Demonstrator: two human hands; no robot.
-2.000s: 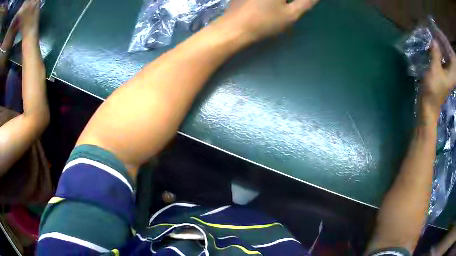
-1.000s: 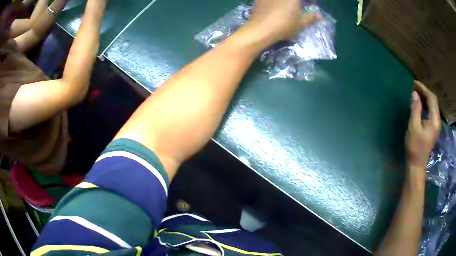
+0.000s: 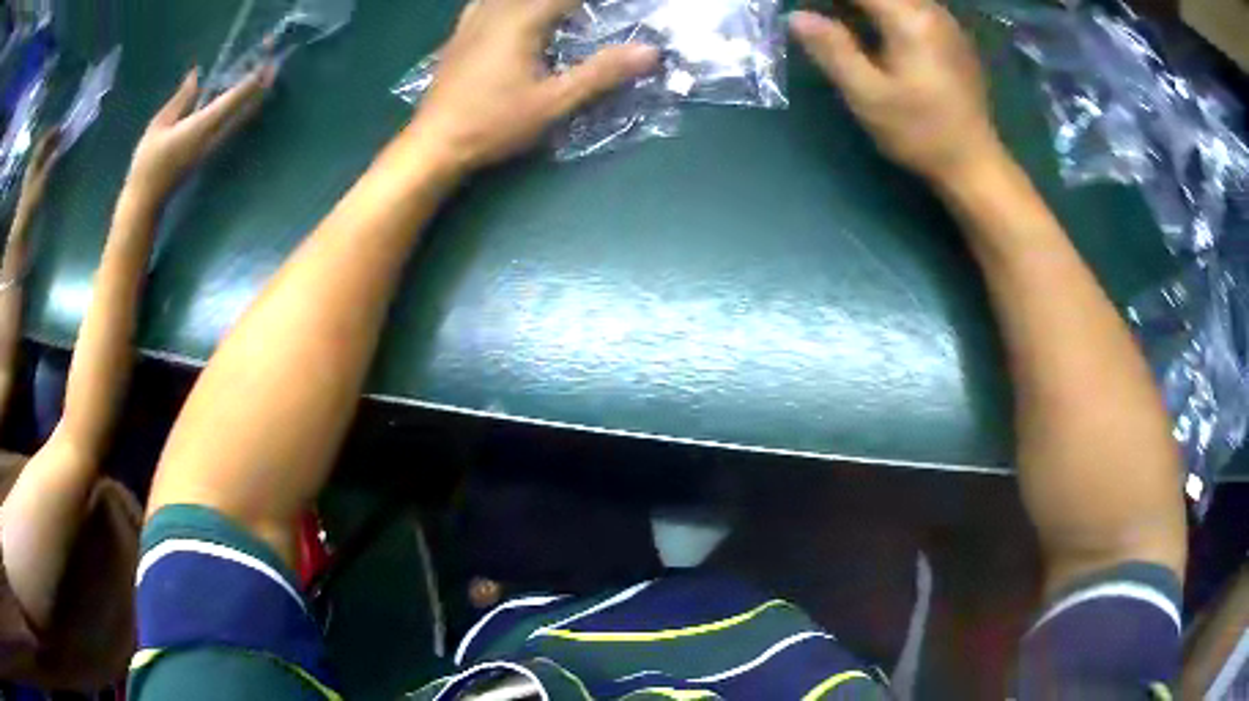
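Observation:
A small group of clear shiny polybags (image 3: 719, 52) lies on the dark green tabletop (image 3: 658, 247) at the top centre, whitish under glare. Whether they hold parts cannot be told. My left hand (image 3: 514, 82) is at the left side of these bags, thumb over their edge and fingers apart; its fingertips are partly cut off by the top edge. My right hand (image 3: 911, 82) is just right of the bags, thumb and fingers apart, with nothing seen in it; its upper fingers reach the frame edge.
A long heap of clear bags (image 3: 1178, 206) runs down the right side, beyond my right forearm. At left, another person's hand (image 3: 178, 137) is near a clear bag (image 3: 308, 19). More bags and a blue item (image 3: 25, 89) are at the far left. The table's pale edge crosses below.
My view has turned. My right hand has moved from beside the carton and right heap to the right side of the central bags. My left hand has shifted to their left side.

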